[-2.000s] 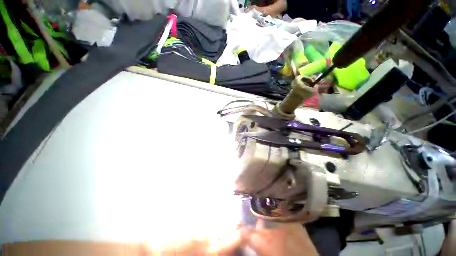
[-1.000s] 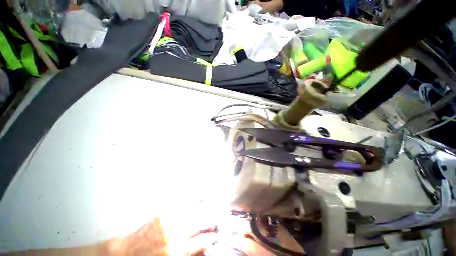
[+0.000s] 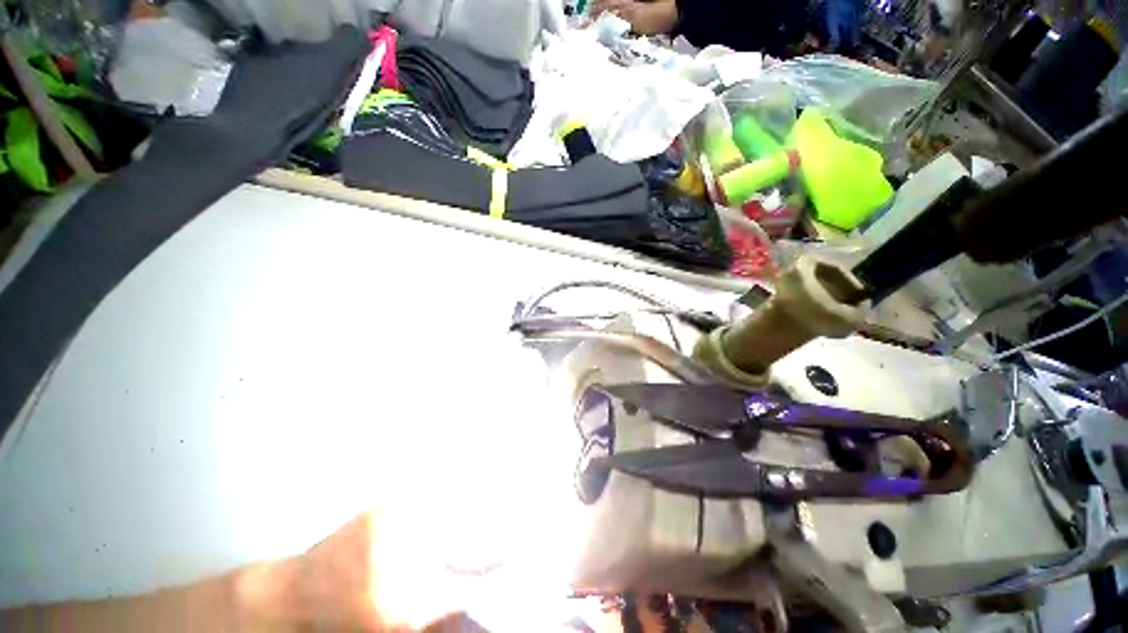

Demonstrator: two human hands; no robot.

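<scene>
The sewing machine's cream head fills the right of the view. Dark thread snips with purple marks lie on top of it. My left hand lies along the bottom edge, left of the machine head. Glare washes out its fingers, so I cannot tell what it holds. My right hand cannot be made out; only small blurred brownish patches show under the head at the bottom edge. The needle area is hidden by glare and the frame edge. A long dark grey strip lies along the table's left edge.
The white table spreads left of the machine. Dark bundled pieces with a yellow strip, white cloth and neon cones lie behind. A tan holder stands on the head near a dark tool. A person's arm shows at the top.
The view has shifted, so the machine head and snips sit lower and the skin seen under the head has mostly left the frame. The left hand remains along the bottom edge.
</scene>
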